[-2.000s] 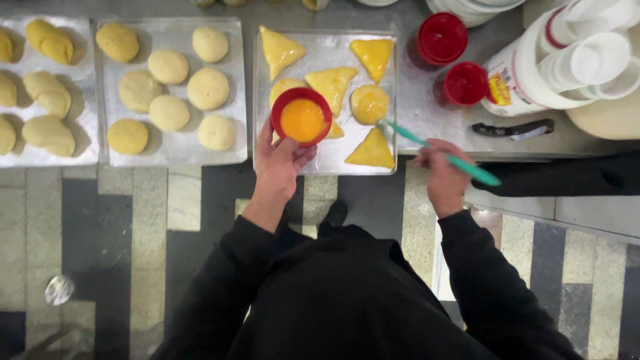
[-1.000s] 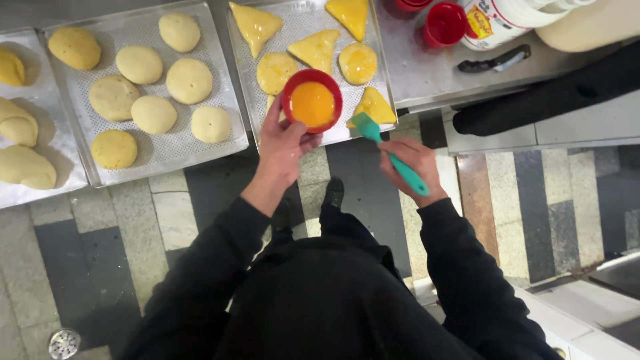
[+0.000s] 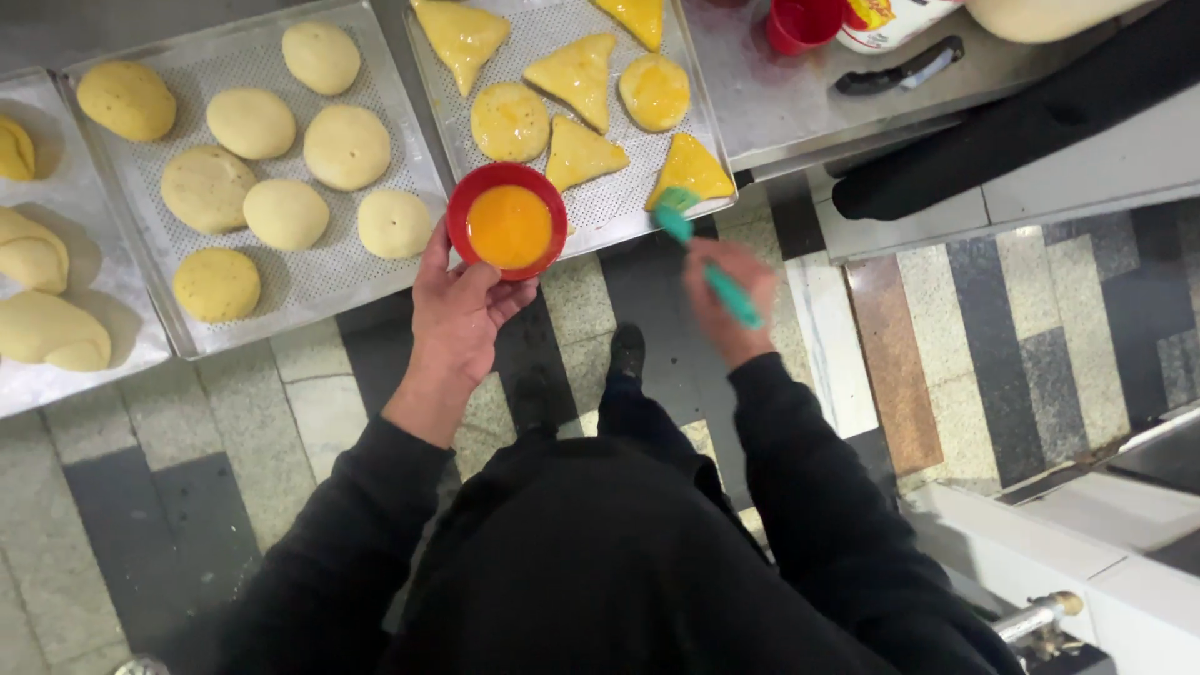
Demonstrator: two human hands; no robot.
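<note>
My left hand [image 3: 461,314] holds a red cup [image 3: 457,217] of orange-yellow liquid, likely egg wash, over the front edge of a perforated metal tray [image 3: 619,214]. In my right hand [image 3: 734,291] is a green pastry brush [image 3: 673,214], its bristles at the lower edge of a glazed dough triangle [image 3: 694,169] in the tray's front right corner. Several more triangles and two round pieces [image 3: 509,122] [image 3: 654,92] lie on this tray, with a shiny yellow coating. The right hand and brush are slightly blurred.
Left of it, a second perforated tray [image 3: 178,342] holds several dough rounds [image 3: 347,147]; a third tray [image 3: 141,366] bears folded dough pieces [image 3: 52,330]. On the metal counter [image 3: 750,103] at right are a red cup [image 3: 803,23], a black-handled tool [image 3: 900,67] and a white container [image 3: 900,30].
The brush has moved from the round piece at the tray's right to the triangle at its front right corner. The left hand still holds the cup. The view has shifted and turned.
</note>
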